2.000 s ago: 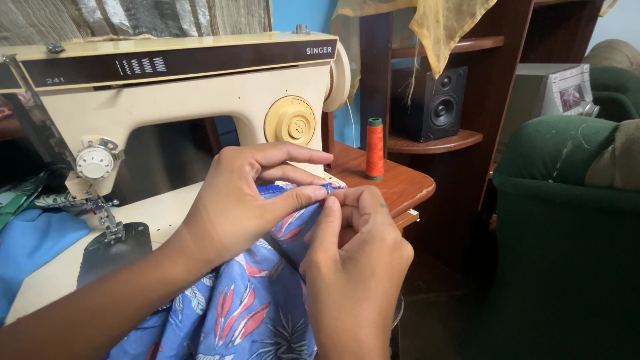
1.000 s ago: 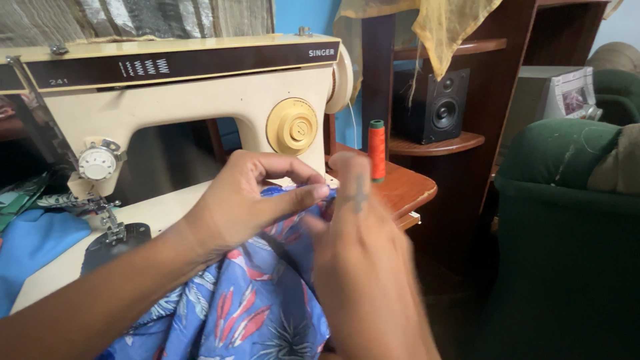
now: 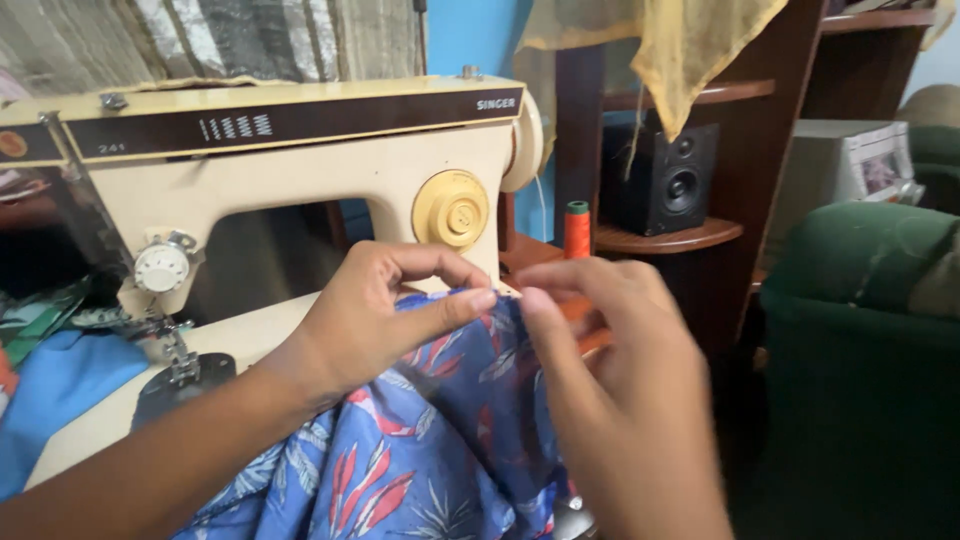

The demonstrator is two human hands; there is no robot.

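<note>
Blue fabric printed with red and pale leaves (image 3: 420, 450) hangs in folds below my hands. My left hand (image 3: 397, 307) pinches its top edge between thumb and index finger. Just right of that edge is my right hand (image 3: 615, 337), thumb and index finger apart by a small gap; whether it holds a thread or pin is too blurred to tell. Behind them stands a cream Singer sewing machine (image 3: 300, 172), its presser foot (image 3: 184, 364) at the lower left. A spool of orange-red thread (image 3: 577, 231) stands upright behind my right hand.
Plain blue cloth (image 3: 67, 397) lies left of the presser foot. Wooden shelves (image 3: 675, 238) at the back hold a black speaker (image 3: 664, 176), with a yellow cloth (image 3: 686, 52) hanging above. A green upholstered chair (image 3: 847, 337) stands at the right.
My right hand has moved from the fabric's edge, where it pinched two seconds ago, slightly to the right, and its fingers have parted. My left hand keeps its pinch on the fabric.
</note>
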